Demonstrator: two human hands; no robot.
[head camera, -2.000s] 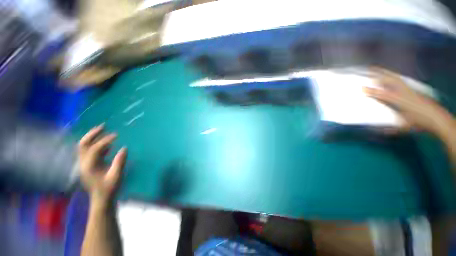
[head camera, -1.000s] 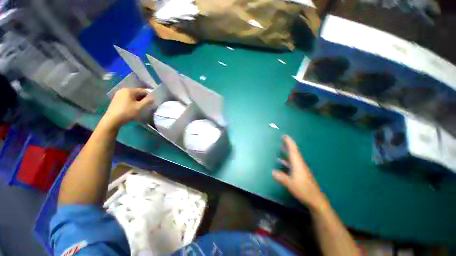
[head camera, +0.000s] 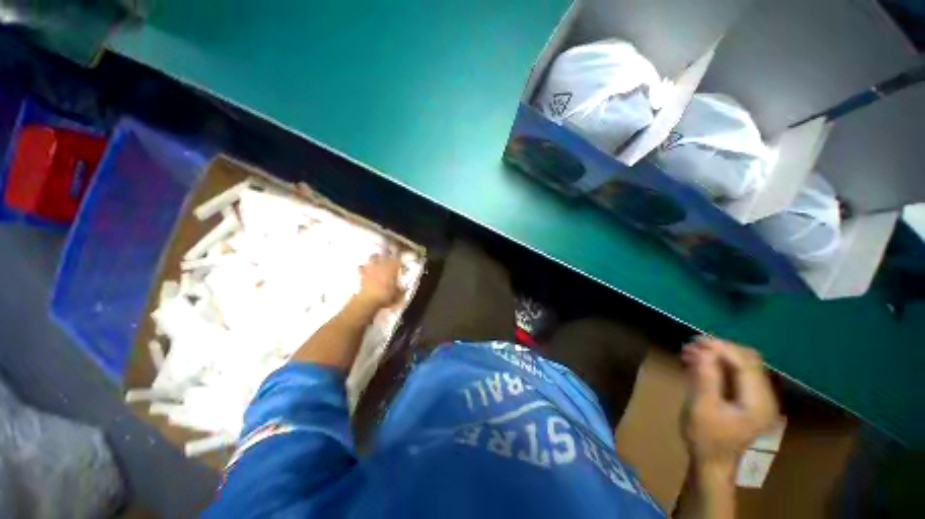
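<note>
An open brown insert carton (head camera: 174, 253) full of loose white sticks (head camera: 259, 279) stands left of my lap. My left hand (head camera: 380, 279) reaches into its right side among the sticks; its fingertips are hard to see, so I cannot tell whether it grips any. My right hand (head camera: 725, 390) is raised near the bench's front edge, fingers curled, with nothing visible in it. Several open retail boxes (head camera: 649, 203) stand side by side on the green bench (head camera: 406, 91) at the right, flaps up, each with a white bagged product (head camera: 603, 93) inside.
A blue plastic crate (head camera: 127, 228) stands against the carton's left side, with a red bin (head camera: 51, 172) beyond it. A brown carton (head camera: 651, 431) is below the bench at the right of my lap. A pale bag-like thing (head camera: 51, 461) lies at the lower left.
The view has turned down and left. My left hand has left the open boxes and gone into the insert carton. The open boxes now appear at the right, and my right hand is nearer the bench edge.
</note>
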